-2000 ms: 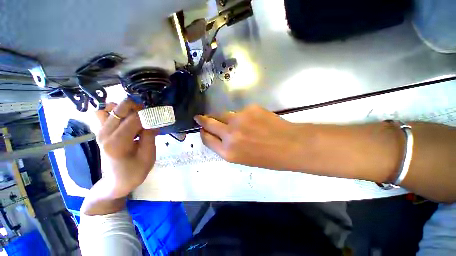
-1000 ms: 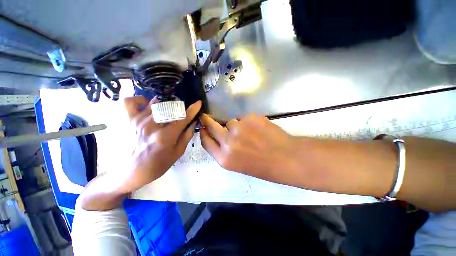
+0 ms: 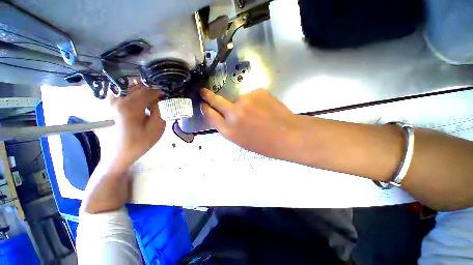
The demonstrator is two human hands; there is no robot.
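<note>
A small black piece (image 3: pixel 196 85) lies by the needle area, mostly hidden behind the tension discs and white ridged knob (image 3: pixel 176 109). My right hand (image 3: pixel 254 119) comes in from the right, its fingertips on the black piece's near right side beside the metal presser parts (image 3: pixel 217 75). My left hand (image 3: pixel 134 124) is left of the knob, its fingertips hidden behind the discs and thread guides, so its hold cannot be seen. A curved dark-edged metal part (image 3: pixel 183 133) shows below the knob.
The pale machine head (image 3: pixel 119 26) spans the top left. A black fuzzy block (image 3: pixel 360 23) sits on the steel bed (image 3: pixel 332 83). Dark panels (image 3: pixel 75 158) lie at the white table's left (image 3: pixel 218 181). Blue bins (image 3: pixel 161 233) stand below and left.
The black piece now shows less, closer in by the needle. My left hand has drawn left and up from the right fingers, behind the guides. My right fingertips have moved up towards the presser area.
</note>
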